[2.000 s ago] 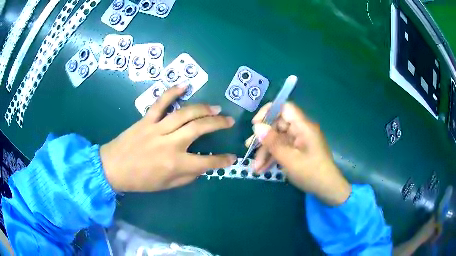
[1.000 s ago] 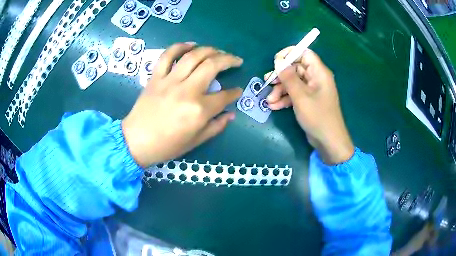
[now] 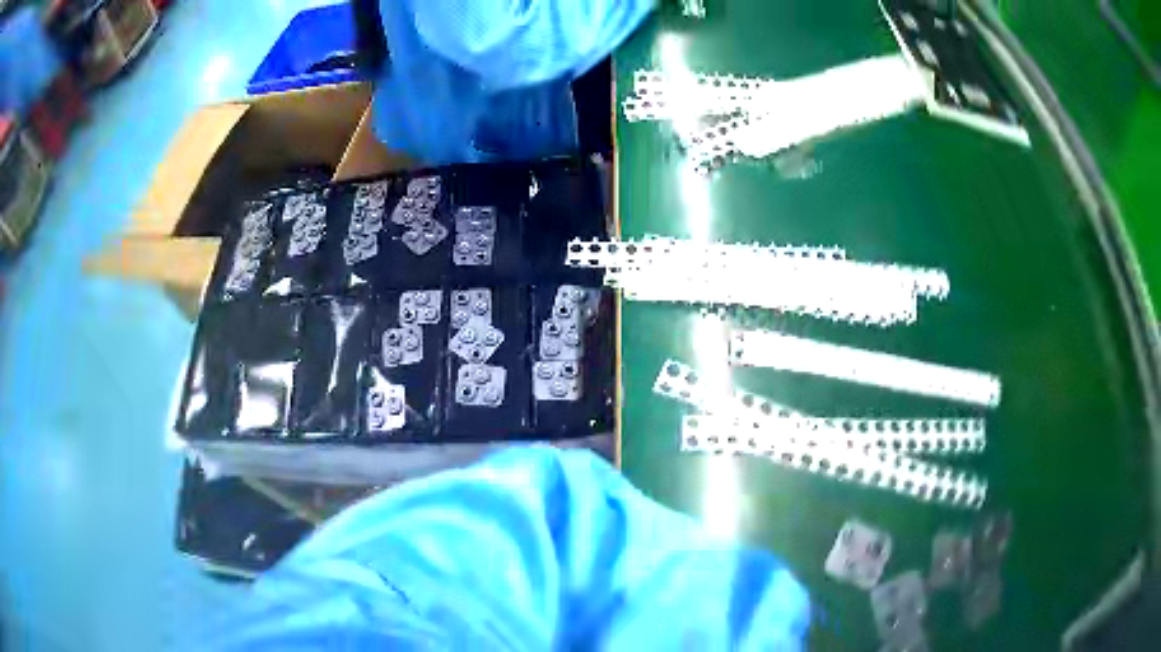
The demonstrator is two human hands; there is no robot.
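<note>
The black parts tray lies at the left with small groups of grey lens covers in its compartments. White perforated strips lie piled on the green bench to its right, one end reaching over the tray edge. Two more perforated strips cross nearer to me. Loose lens covers lie blurred at the lower right. A blue sleeve fills the bottom middle. Neither of my hands shows in the picture, and no tweezers can be seen.
An open brown cardboard box stands behind the tray, with a blue bin beyond it. Another person's blue sleeve is at the top. A black panel lies at the upper right near the curved bench rim.
The view has swung left to the tray and box. My hands, the tweezers and the worked lens cover have left the picture. The piled strips now show more centrally.
</note>
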